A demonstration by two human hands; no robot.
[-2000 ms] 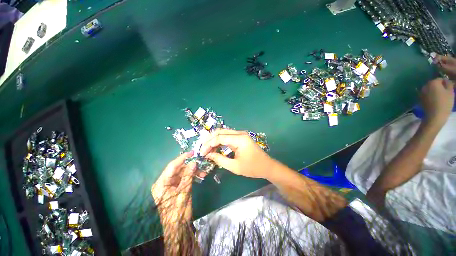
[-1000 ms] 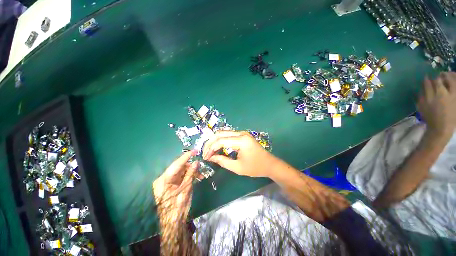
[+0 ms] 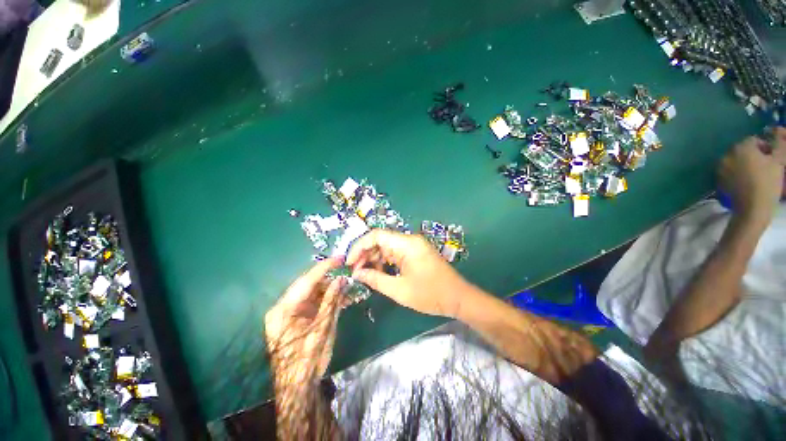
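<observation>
My left hand [image 3: 303, 312] and my right hand [image 3: 407, 272] meet at the fingertips over the near edge of a loose pile of circuit board assemblies [image 3: 355, 207]. Between the fingertips is a small circuit board assembly [image 3: 346, 274], mostly hidden by the fingers. White rectangular cells lie among the boards of this pile. Part of the pile shows beyond and to the right of my right hand. A small heap of black parts [image 3: 452, 109] lies farther off. I cannot tell whether a black part is in my fingers.
A larger pile of boards [image 3: 577, 148] lies to the right. A black tray [image 3: 142, 258] with boards in two compartments stands at left. Panelled boards [image 3: 711, 43] and a neighbour's hands [image 3: 750, 177] are at far right. Single units [image 3: 137, 47] and a white sheet [image 3: 60, 39] are at upper left.
My hands stay together at nearly the same place, with small finger shifts. The single unit on the far strip has moved slightly left. The neighbour's hands have moved.
</observation>
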